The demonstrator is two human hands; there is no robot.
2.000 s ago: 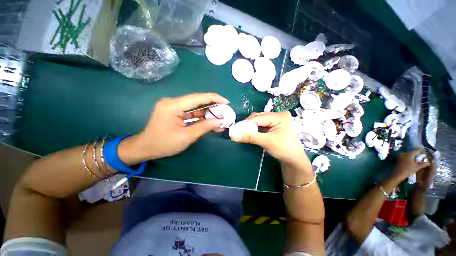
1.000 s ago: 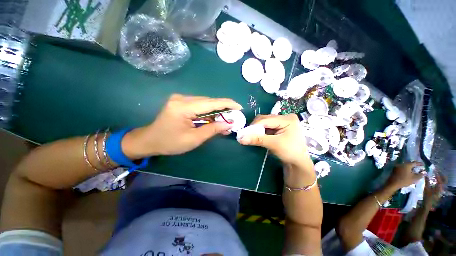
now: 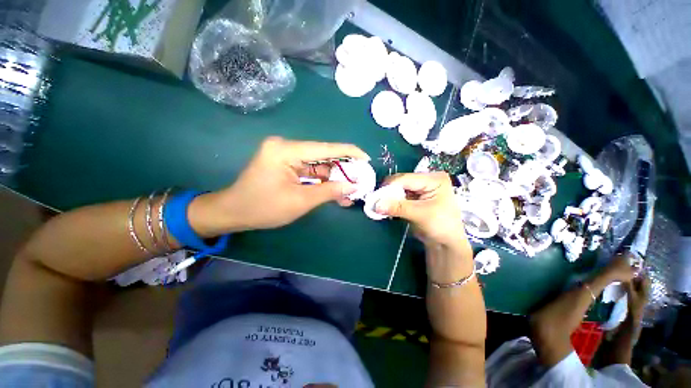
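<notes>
My left hand point(image 3: 284, 182) holds a white round housing point(image 3: 356, 179) between thumb and fingers, with a red wire across it. My right hand point(image 3: 428, 203) pinches a smaller white round piece point(image 3: 376, 204), tilted, just right of and below the housing. The two pieces are close together over the green bench; I cannot tell if they touch. The fingers partly hide both pieces. Small metal parts point(image 3: 386, 158) lie scattered on the bench just beyond my right hand.
Loose white discs point(image 3: 388, 109) lie behind my hands. A heap of wired subassemblies point(image 3: 485, 167) is at right. A clear bag of metal parts point(image 3: 241, 64) and a carton with green strips point(image 3: 170, 38) stand back left. Another person's hand point(image 3: 623, 267) is at far right.
The bench view has shifted slightly right and up. The small white piece in my right hand has tilted and shows its rim more. Both hands keep their holds.
</notes>
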